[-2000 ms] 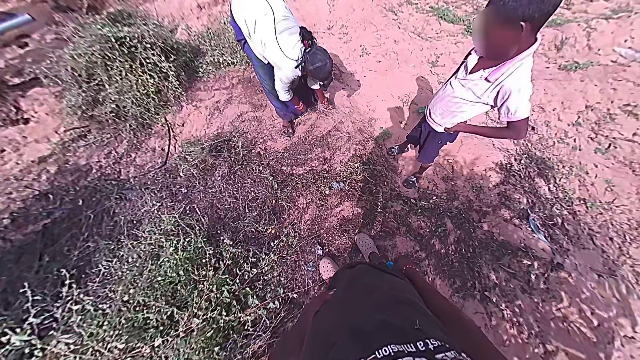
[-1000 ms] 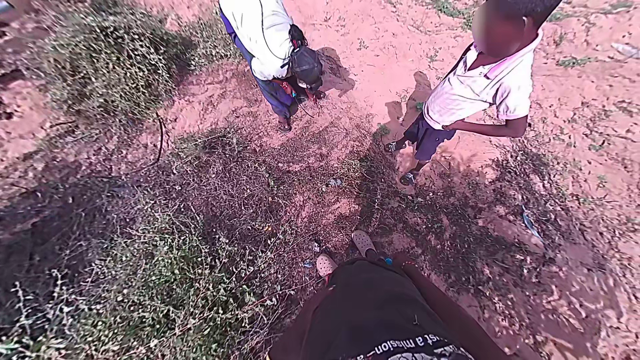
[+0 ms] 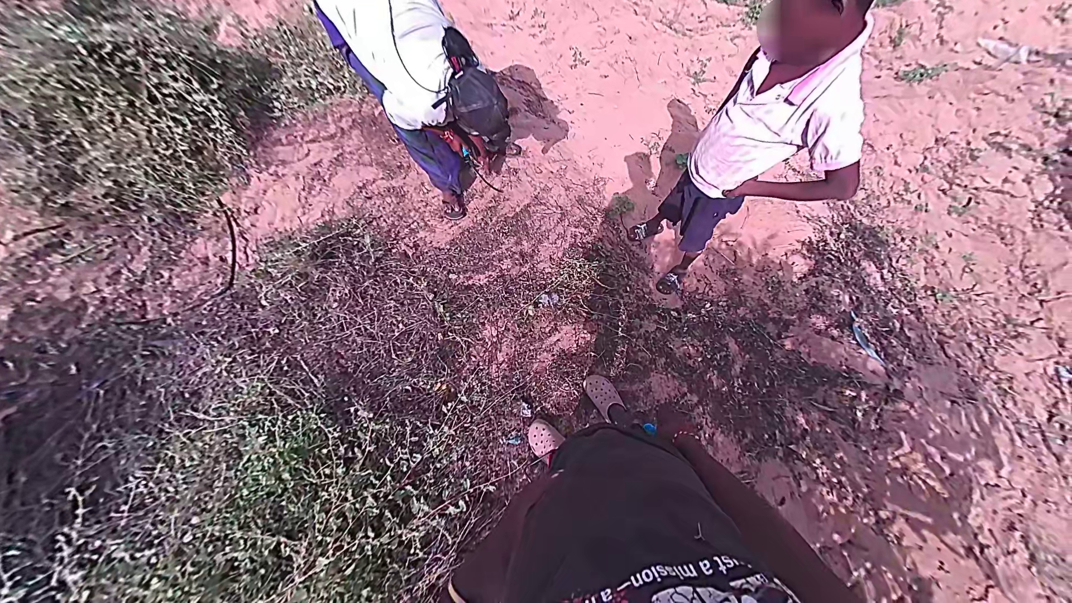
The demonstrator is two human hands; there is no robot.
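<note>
My right hand (image 3: pixel 668 419) hangs low in front of my dark shirt (image 3: pixel 645 519), just right of my shoes, with a red band at the wrist. A small bright blue thing (image 3: pixel 649 428) shows beside it; whether the hand holds it cannot be told, and the fingers are too dark to make out. My left hand is hidden; only the upper part of that arm shows at the bottom. Beige perforated clogs (image 3: pixel 603 398) are on my feet, among dry twigs (image 3: pixel 502 360). Pieces of litter (image 3: pixel 548 299) lie on the ground ahead.
A person in a white top (image 3: pixel 414 59) bends over at the upper left, hands near the shins. Another person in a pale polo shirt (image 3: pixel 766 138) stands at the upper right. Bushes (image 3: pixel 126 109) and low green scrub (image 3: pixel 285 477) cover the left side; reddish sandy soil (image 3: pixel 586 75) lies beyond.
The bending person's hands have drawn in from low over the ground toward their legs, and the head has shifted slightly left. The standing person has kept much the same pose.
</note>
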